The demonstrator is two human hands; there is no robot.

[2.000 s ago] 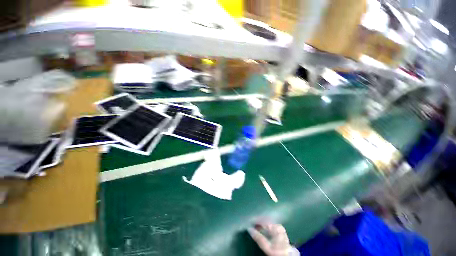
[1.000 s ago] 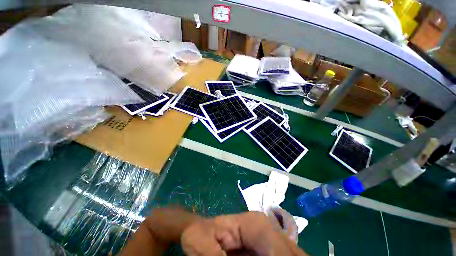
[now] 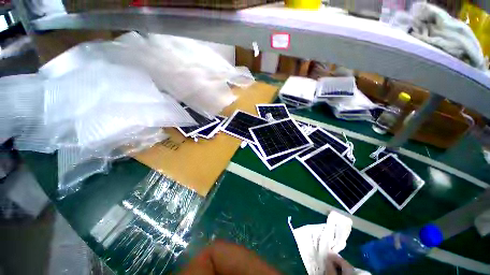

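A crumpled white cloth (image 3: 321, 236) lies on the green bench at the lower right, left of a clear blue bottle with a blue cap (image 3: 395, 250). My right hand (image 3: 339, 265) is at the cloth's lower edge, mostly cut off by the picture's bottom; its grip is unclear. My left hand (image 3: 231, 260) is blurred and cut off at the bottom centre, so its fingers cannot be read. Several dark solar panels with white frames (image 3: 280, 138) lie overlapping on the bench beyond, with another panel (image 3: 394, 180) at their right end.
Ribbed clear cushion bags (image 3: 113, 96) are piled at left, over brown cardboard (image 3: 185, 161). Shiny clear film (image 3: 156, 215) lies on the near bench. A grey shelf beam (image 3: 225, 32) crosses above. White wrapped stacks (image 3: 336, 96) and a yellow-capped bottle (image 3: 391, 114) stand behind.
The view has swung left, so the bench things sit further right. My left hand shows less and lower. My right hand is now at the cloth's lower edge.
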